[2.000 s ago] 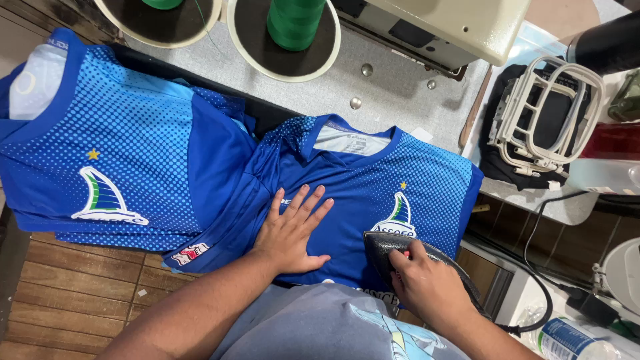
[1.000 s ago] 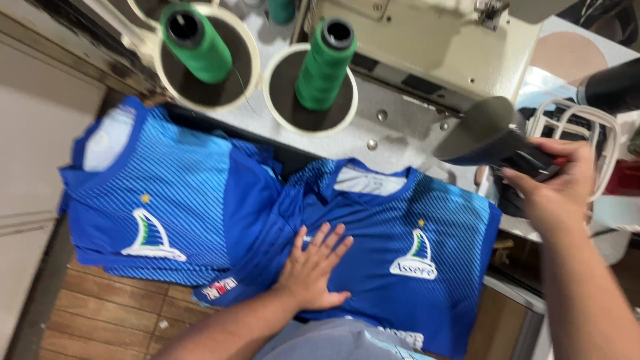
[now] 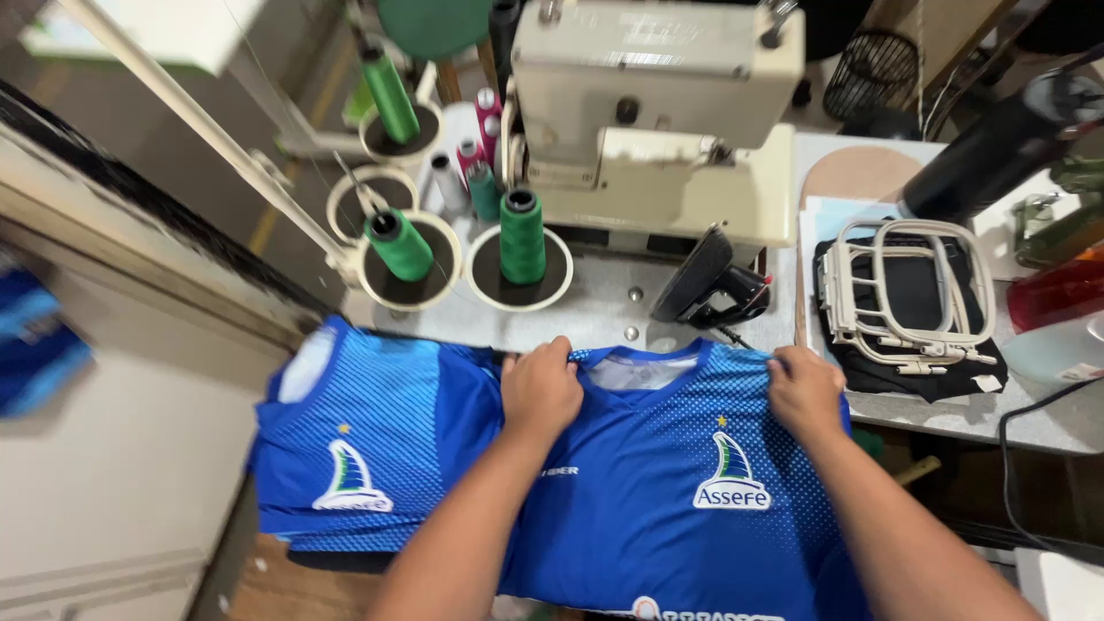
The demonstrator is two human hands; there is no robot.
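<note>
A blue sports jersey (image 3: 638,448) lies spread at the table's front edge, its collar toward the sewing machine. My left hand (image 3: 541,384) grips its left shoulder and my right hand (image 3: 805,388) grips the right shoulder, both with fingers curled over the fabric. A badge with a sail and a star is on the chest, below and left of my right hand. Further left lies a folded blue jersey (image 3: 388,405) with a similar badge, on top of other folded fabric. A clothes iron (image 3: 711,280) stands tilted up on the table, just beyond the jersey's collar.
Behind stands a cream sewing machine (image 3: 647,78). Green thread cones (image 3: 523,241) sit on round holders at its left, beside a slanting metal pole (image 3: 198,129). At right, embroidery hoops (image 3: 914,285) rest on black fabric near a dark bottle (image 3: 992,147). A cord (image 3: 1009,457) hangs at the right.
My right hand has let go of the iron, which now stands on the table, and holds the jersey's shoulder. My left hand has moved from the jersey's front to its other shoulder. The view has shifted.
</note>
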